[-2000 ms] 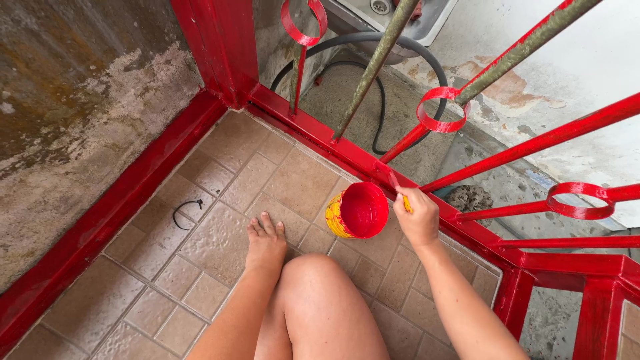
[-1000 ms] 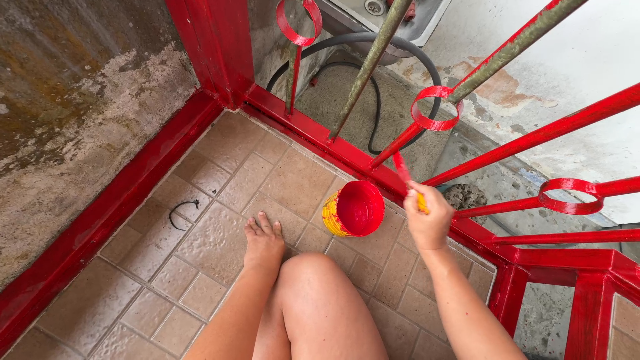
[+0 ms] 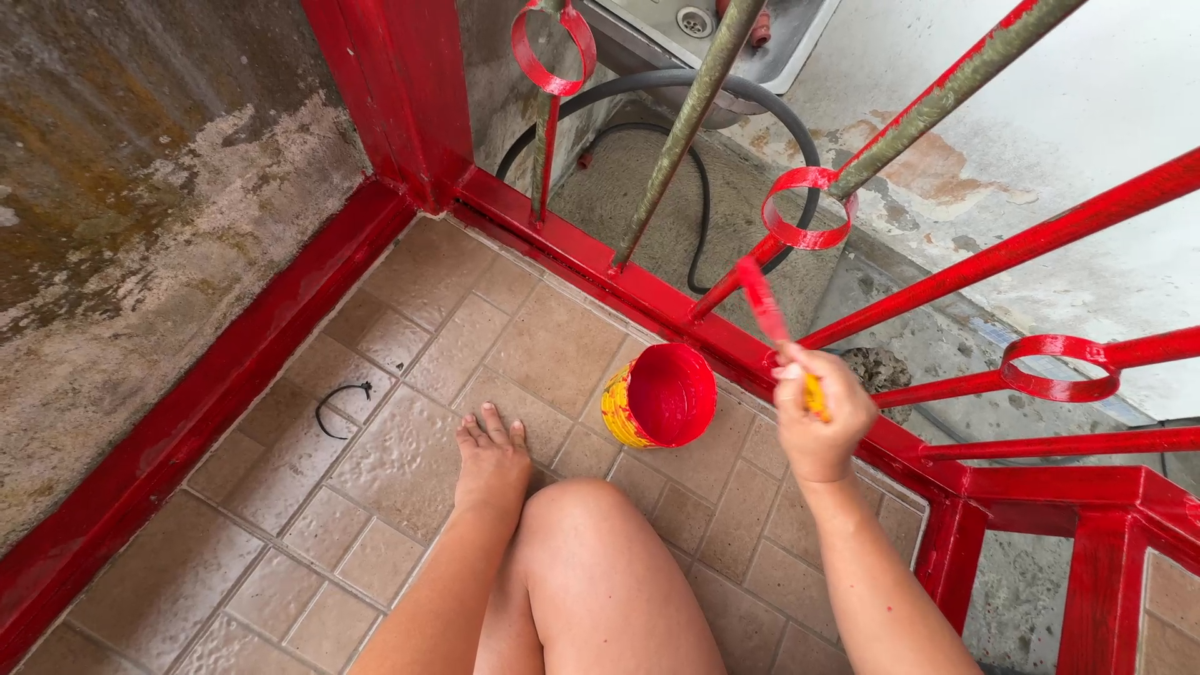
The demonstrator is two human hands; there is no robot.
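My right hand grips a paintbrush by its yellow handle. The brush's red, paint-covered end points up and left, over the lower part of a red railing bar below a ring; whether it touches the bar I cannot tell. A yellow can with red paint inside stands on the tiles between my hands, nearer the right one. My left hand rests flat on the tiled floor with fingers spread, holding nothing. One bar is mostly bare greenish metal, and another is partly red.
A red bottom rail runs beside the tiles and meets a red post. A thin black strip lies on the floor at left. Beyond the railing are a black hose and a metal sink. A stained wall stands left.
My right hand has lifted from beside the bottom rail, and the brush now points up near the ringed bar. The left hand and the can have stayed in place.
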